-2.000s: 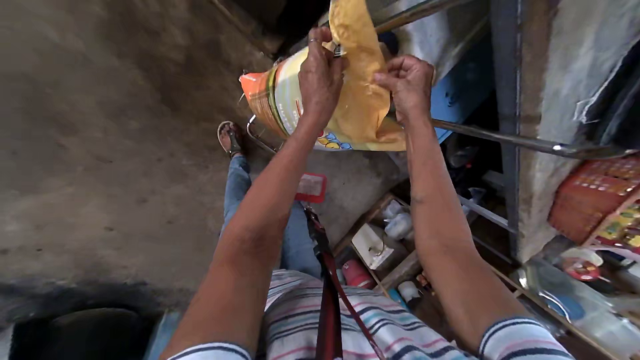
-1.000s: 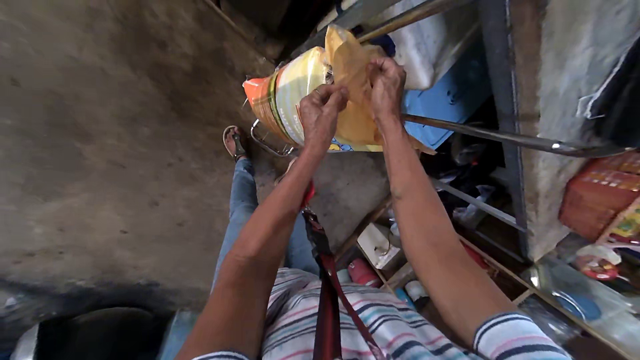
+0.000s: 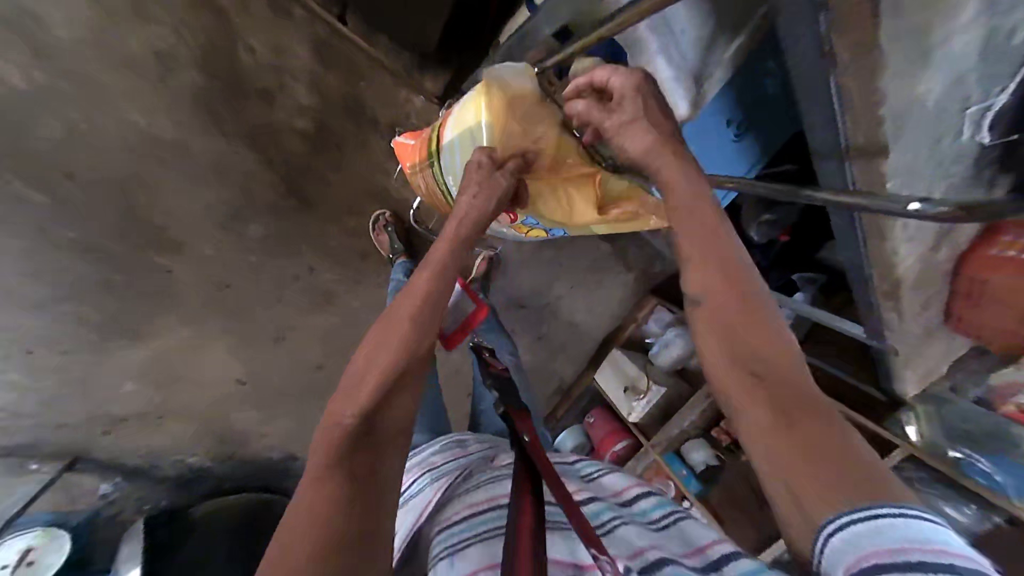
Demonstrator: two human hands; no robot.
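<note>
A yellow and orange printed plastic bag [image 3: 552, 188] hangs at a metal frame, its upper edge folded over. My left hand [image 3: 492, 186] pinches the front of the bag near its middle, fingers curled on the plastic. To the right, my right hand [image 3: 620, 116] is raised over the bag's far edge, its fingers bent beside a dark rim; whether something thin is between them cannot be told. A metal bar [image 3: 832, 198] runs from the bag toward the right. A strap [image 3: 532, 472] with a red-edged card holder [image 3: 464, 314] hangs down my front.
Below right stands a wooden compartment box [image 3: 680, 420] with a white box [image 3: 632, 384], a red container [image 3: 612, 434] and plastic bags. A blue container [image 3: 740, 120] is behind the bar. An orange-red basket [image 3: 988, 288] lies at the right. Concrete floor [image 3: 200, 240] spreads left.
The bag's top flap, held up between both hands before, now lies folded down over the bag. My hands have moved apart, the right one to the far edge.
</note>
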